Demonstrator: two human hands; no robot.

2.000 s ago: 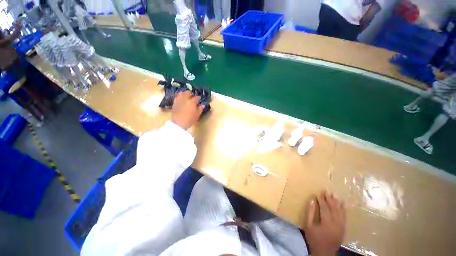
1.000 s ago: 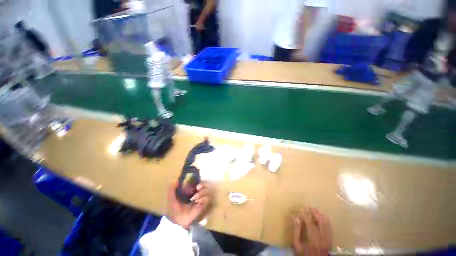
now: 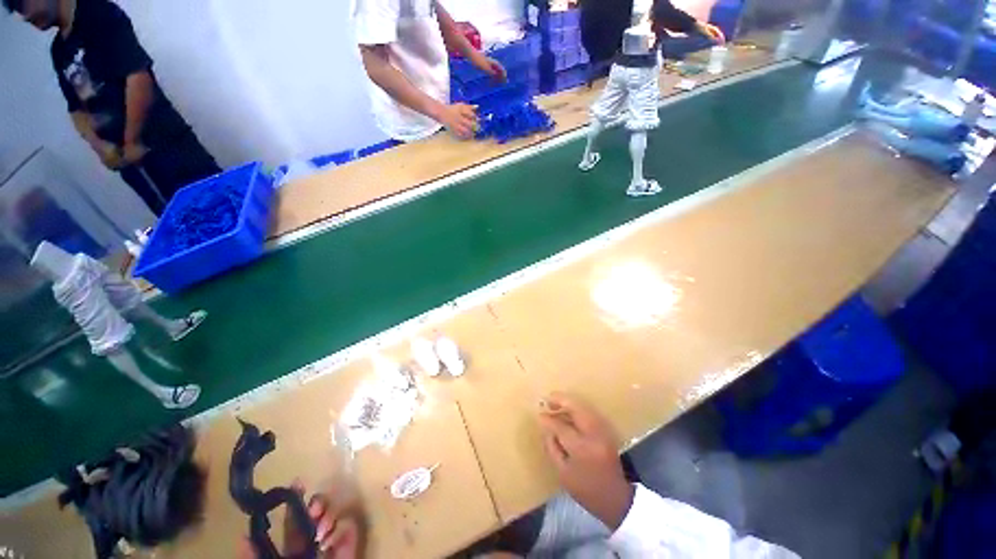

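My left hand [image 3: 336,531], cut off by the bottom edge, holds a black sash part [image 3: 262,497] by its ring; its tail lies up the bench. My right hand [image 3: 584,448] rests on the bench with bent fingers; whether anything is between its fingertips is unclear. Between the hands lies a small white oval dish [image 3: 413,483] with a thin stick. A pile of black sash parts [image 3: 142,491] lies at lower left. White bottles [image 3: 438,357] stand beside a crumpled white packet [image 3: 377,413]. Striped figure lower bodies stand on the belt at left [image 3: 96,311] and top [image 3: 631,104].
The green conveyor belt [image 3: 437,246] runs beyond my bench [image 3: 754,246]. On the far side are a blue crate [image 3: 208,229] of dark blue parts, a blue heap [image 3: 513,122] and several people. A blue stool [image 3: 814,377] stands at right below the bench edge.
The view has swung right. My left hand has gone from the black pile to holding one sash part, which now sits lower in view. My right hand has stayed on the bench, its fingers more bent.
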